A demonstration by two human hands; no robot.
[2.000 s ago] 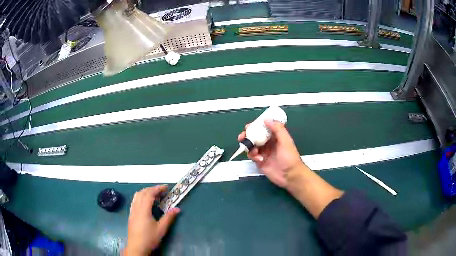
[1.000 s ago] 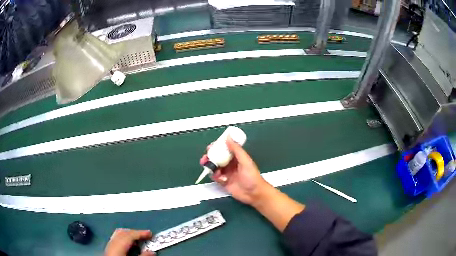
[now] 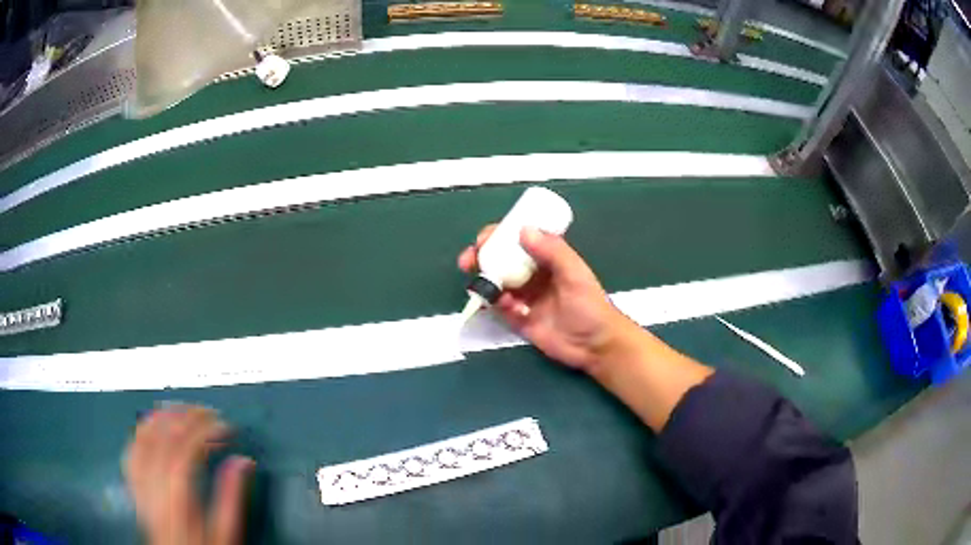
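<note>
A silver strip (image 3: pixel 434 462) with a row of several round spots lies on the green bench at the front, touched by neither hand. My left hand (image 3: pixel 183 479) is blurred, to the left of the strip and apart from it, with thumb and fingers spread and nothing seen in it. My right hand (image 3: pixel 564 298) holds the white squeeze bottle (image 3: pixel 524 236), tilted with its black collar and pale-yellow tip pointing down to the left. The tip is over the nearest white band, above and behind the strip.
Another silver strip (image 3: pixel 32 316) lies at the left edge. A white thin stick (image 3: pixel 761 346) lies at right, near a blue bin (image 3: pixel 914 335). A translucent hood (image 3: pixel 192 48) hangs at upper left. Gold-yellow strips (image 3: pixel 445 12) lie at the back. A metal post (image 3: pixel 841 96) stands at right.
My left hand has let go of the silver strip, which now lies on the bench, and has moved left. The black round object no longer shows. My right hand still holds the bottle.
</note>
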